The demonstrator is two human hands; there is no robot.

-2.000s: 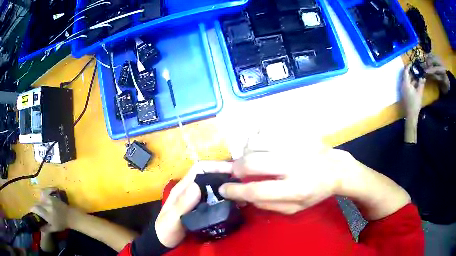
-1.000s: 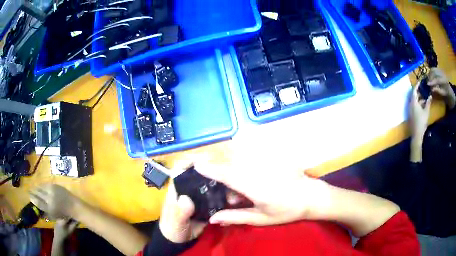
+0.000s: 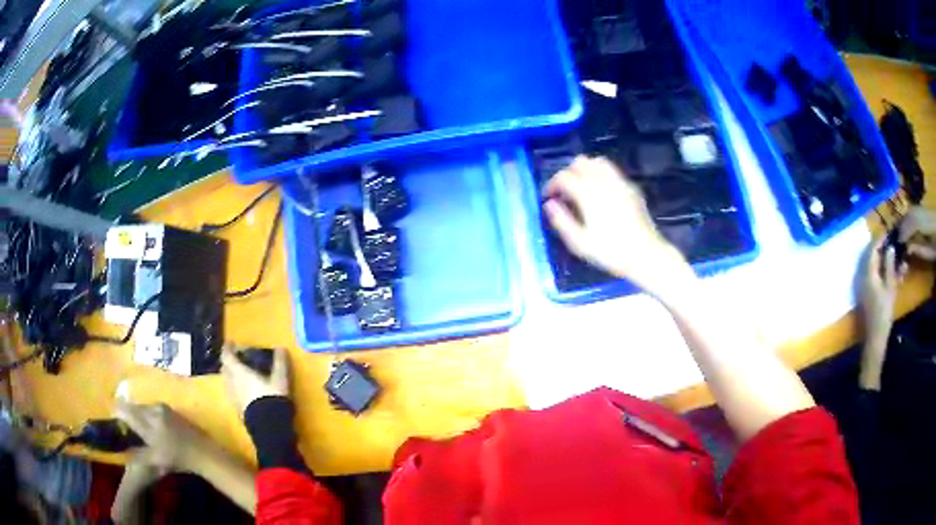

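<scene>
My left hand (image 3: 257,381) is at the left on the tabletop, beside the black and white box, with its fingers around a small black unit (image 3: 259,359). My right hand (image 3: 606,220) is over the left part of the middle-right blue tray (image 3: 606,294), which holds rows of black housings. Its fingers are curled and blurred; whether they grip a housing cannot be told. A black square unit (image 3: 353,387) with a white lead lies on the table below the lower-left tray (image 3: 452,256). That tray holds several wired board subassemblies (image 3: 378,308).
The power supply box (image 3: 190,297) with black cables stands at left. An upper-left tray (image 3: 493,72) with white-leaded units overlaps the lower one. A far-right tray (image 3: 718,31) holds small black parts. Neighbours' hands (image 3: 164,436) work at far left and at the right edge (image 3: 883,277).
My hands have parted from the black unit held in front of me. The left has moved to the left beside the box, the right forward over the housing tray. The view has also shifted.
</scene>
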